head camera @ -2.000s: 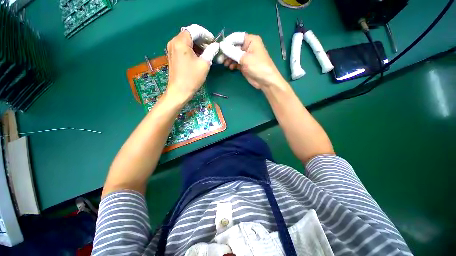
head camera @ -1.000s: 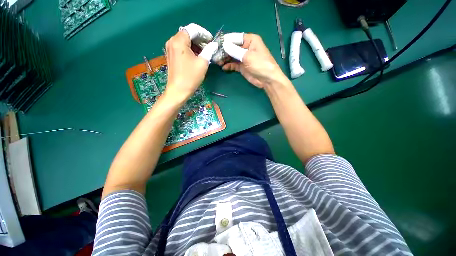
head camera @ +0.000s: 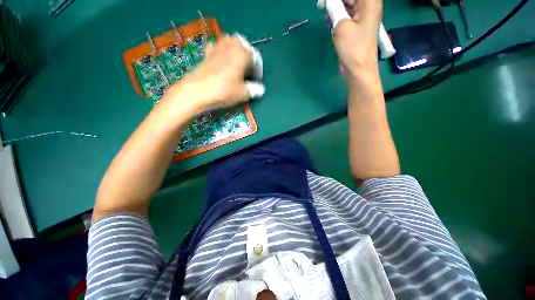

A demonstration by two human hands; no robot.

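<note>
The green circuit board panel [head camera: 153, 77] lies on the orange fixture [head camera: 132, 60]. Three silvery spring-like leads [head camera: 175, 30] stand out past the panel's top edge. My left hand [head camera: 232, 67], with white finger cots, is blurred over the right part of the panel; whether it holds anything cannot be told. My right hand [head camera: 355, 32] is at the top edge, partly cut off, over the pliers; its fingertips and anything in them are hidden. Loose leads [head camera: 295, 26] lie on the bench between my hands.
A white pliers handle [head camera: 386, 44] shows beside my right hand. A flat black glossy rectangle [head camera: 423, 47] lies under a black cord [head camera: 490, 30] at right. A thin strand [head camera: 50, 135] lies at left. The dark board stack [head camera: 14, 64] is at upper left.
My hands have parted: the left moved down over the panel, the right moved up and right to the pliers. The view has shifted, and another loose lead shows on the bench.
</note>
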